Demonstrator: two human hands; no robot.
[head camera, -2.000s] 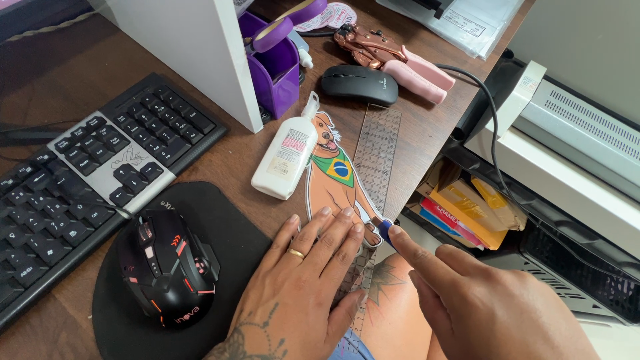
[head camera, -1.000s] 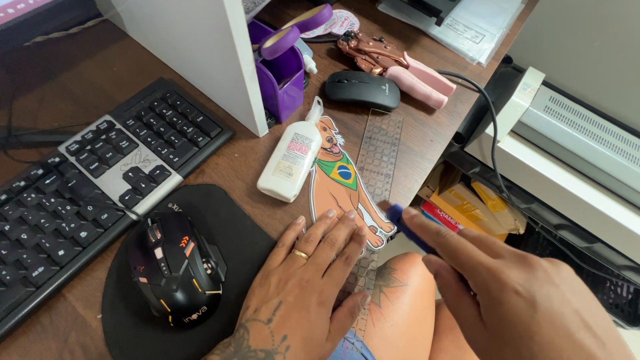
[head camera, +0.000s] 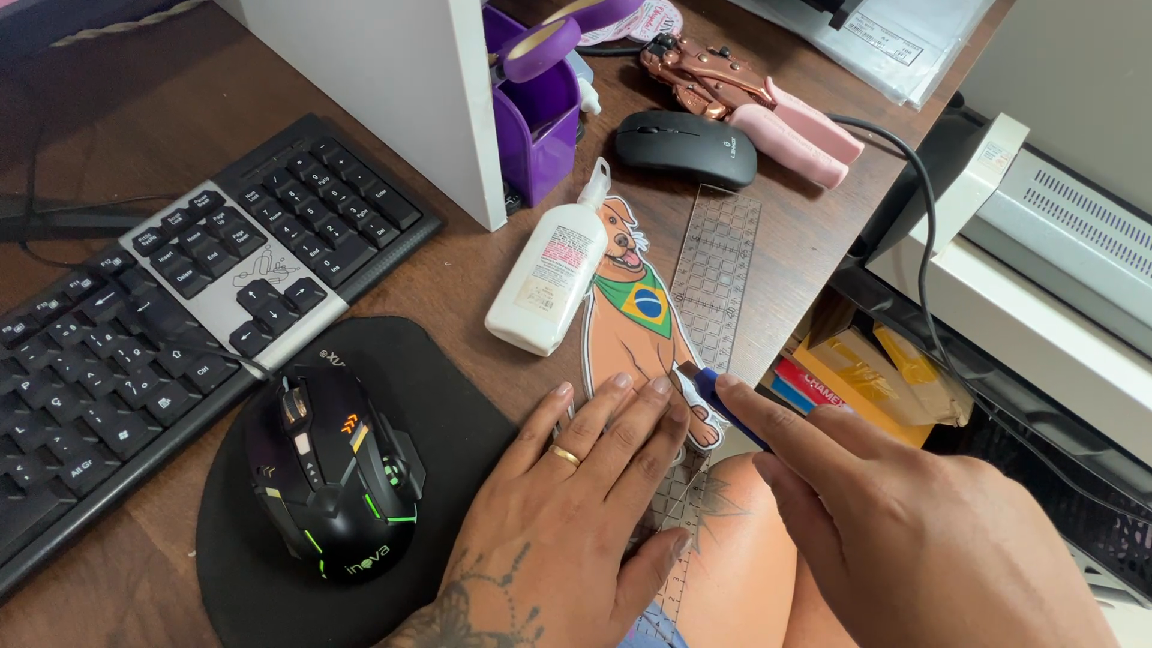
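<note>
A dog-shaped paper cutout (head camera: 630, 333) with a green, yellow and blue bandana lies on the desk, partly over a clear plastic ruler (head camera: 715, 270). My left hand (head camera: 576, 495) rests flat with its fingers on the lower part of the cutout; a ring is on one finger. My right hand (head camera: 882, 504) grips a blue-handled cutter (head camera: 724, 396), its tip at the cutout's right edge above the paws. The cutter's far end is hidden by my hand. A white glue bottle (head camera: 549, 279) lies just left of the dog's head.
A gaming mouse (head camera: 342, 477) on a black mouse pad (head camera: 450, 369) and a keyboard (head camera: 225, 261) are at the left. Behind stand a white panel (head camera: 405, 81) and a purple organizer (head camera: 540, 144). A black mouse (head camera: 686, 148) and pink-handled pliers (head camera: 792, 135) lie near the desk's right edge.
My right hand has brought the cutter from beside the dog's paws up and left onto the cutout's edge. My left hand stays on the cutout.
</note>
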